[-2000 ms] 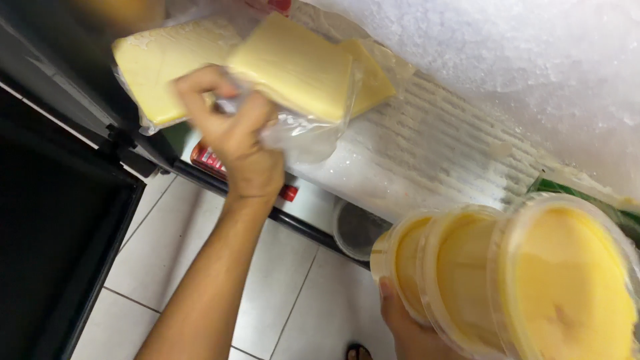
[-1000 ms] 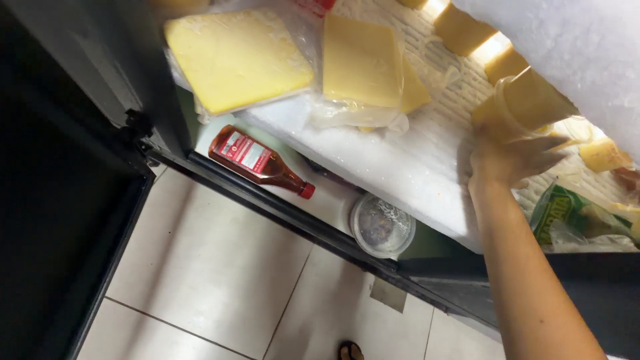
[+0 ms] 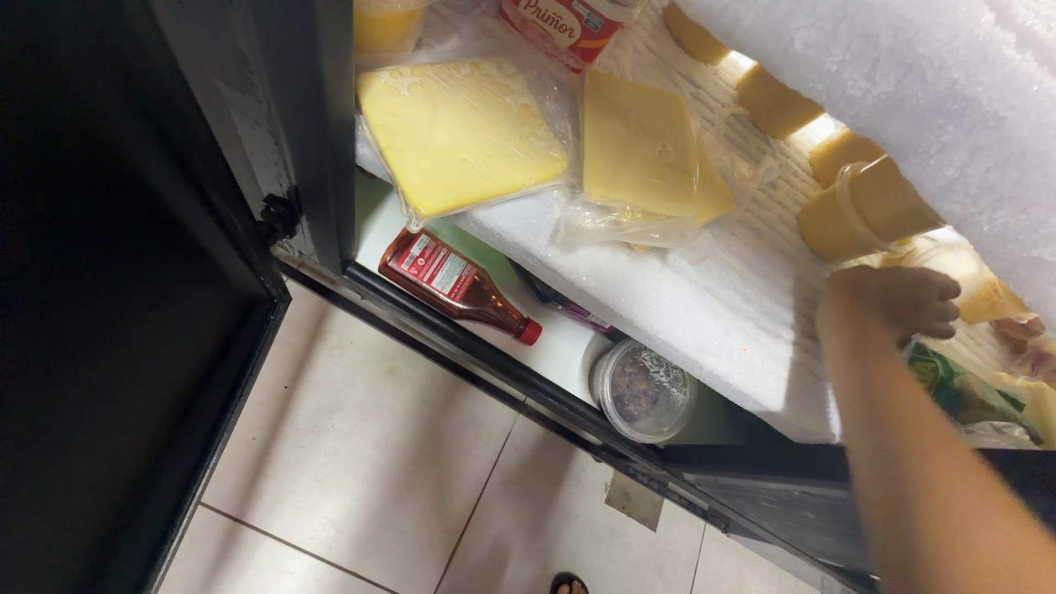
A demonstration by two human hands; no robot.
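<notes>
My right hand (image 3: 891,304) reaches in from the lower right, over the frosted freezer shelf. Its fingers are slightly bent and apart, and nothing shows in them. Just beyond it a yellowish lidded plastic tub (image 3: 866,206) lies at a slant against the frost; whether the hand touches it is unclear. Several similar tubs (image 3: 775,101) stand in a row along the frost. A wrapped slab of yellow cheese (image 3: 462,136) lies at the shelf's left, beside more wrapped cheese slices (image 3: 639,144). My left hand is out of view.
Thick frost (image 3: 924,99) hangs over the shelf. Below lie a red-capped sauce bottle (image 3: 454,280) and a round clear container (image 3: 643,392). A red Primor tub (image 3: 569,29) stands at the top, a green bag (image 3: 965,388) at the right. The black door (image 3: 107,289) stands ajar at left.
My left hand, at the cheese two seconds ago, has left the view. My right hand held several tubs at the lower right then; it has moved up over the shelf and let go of them.
</notes>
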